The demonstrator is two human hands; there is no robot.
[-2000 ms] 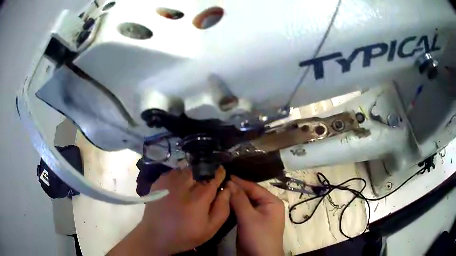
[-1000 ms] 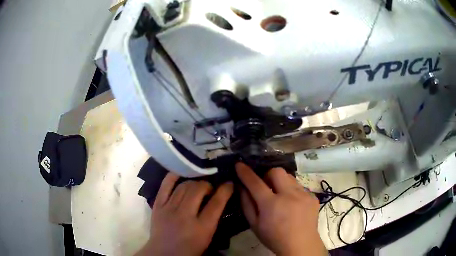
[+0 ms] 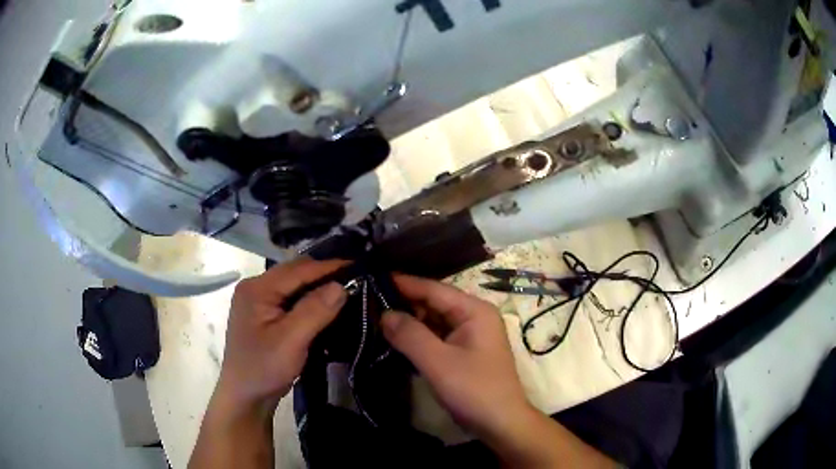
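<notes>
The black fabric bag (image 3: 344, 371) hangs below the needle area at the end of the cylinder arm (image 3: 587, 206). A zipper (image 3: 364, 330) shows as a thin line of shiny teeth down the fabric. My left hand (image 3: 275, 321) pinches the fabric, with a small shiny metal piece (image 3: 351, 287) at its thumb tip. My right hand (image 3: 440, 334) grips the fabric on the other side of the zipper, just below the dark end cover (image 3: 435, 247). The needle and presser foot are hidden behind the tension discs (image 3: 298, 206).
The large machine head (image 3: 495, 73) fills the top, with its curved guard (image 3: 137, 270) at the left. Thread snips (image 3: 522, 282) with a looped black cord (image 3: 632, 357) lie on the table (image 3: 587, 371) to the right. A small black pouch (image 3: 117, 332) sits at the left edge.
The view has shifted, moving the machine head left and up. My hands have drawn apart around the fabric, from pressing flat to pinching it. The zipper teeth now show between them.
</notes>
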